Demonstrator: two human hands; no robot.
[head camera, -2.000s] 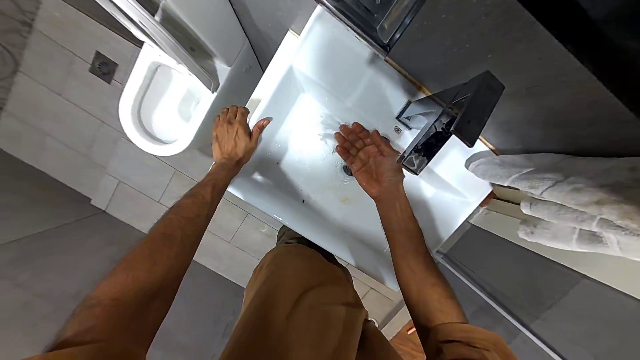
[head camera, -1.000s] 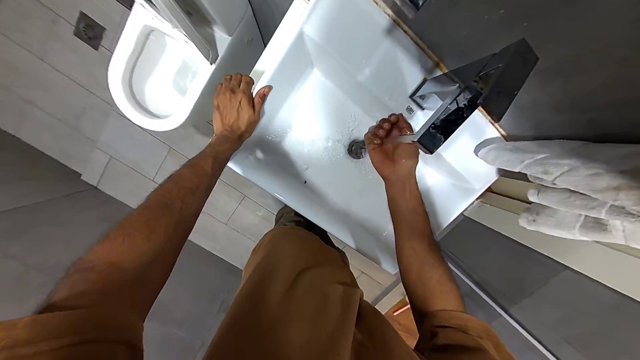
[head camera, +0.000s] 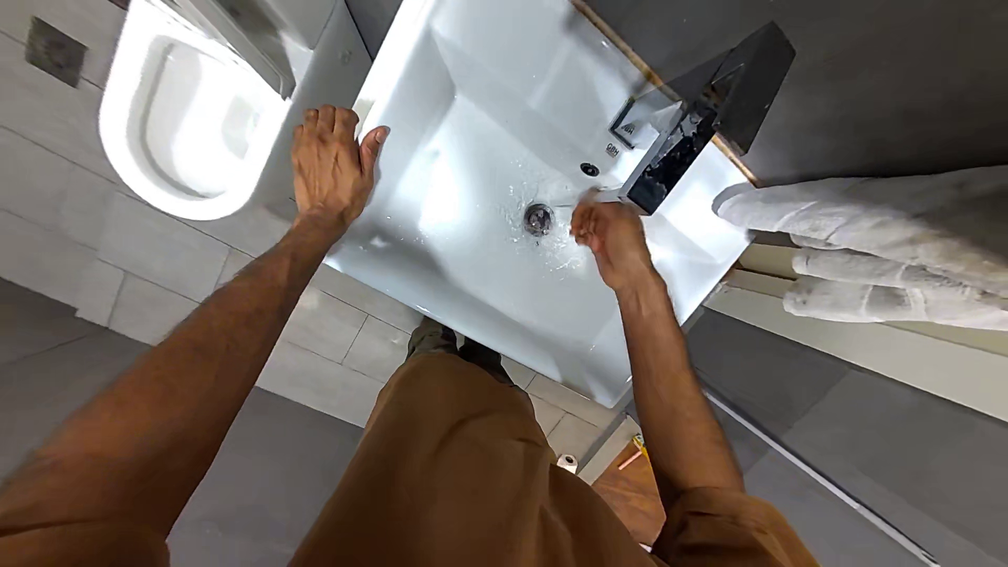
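Note:
My left hand (head camera: 331, 165) rests on the left rim of a white washbasin (head camera: 488, 307), thumb spread, holding nothing. Beneath the spout of a dark, glossy faucet (head camera: 669, 161), my right hand (head camera: 610, 236) hovers over the basin with its fingers curled and blurred; nothing shows in it, but whether the fingers are closed is unclear. Water from the faucet runs near these fingers and splashes around the round drain (head camera: 538, 220). A small overflow hole (head camera: 589, 169) lies in the basin wall by the faucet.
A white toilet (head camera: 122, 130) with its lid raised is left of the basin. White towels (head camera: 874, 220) hang at the right. A square floor drain (head camera: 56, 52) is at the upper left. On the floor below the basin is a small white roll (head camera: 567, 462).
My right hand was flat and palm up over the basin; it has moved to the faucet's spout and its fingers have curled. My left hand has stayed at the basin rim.

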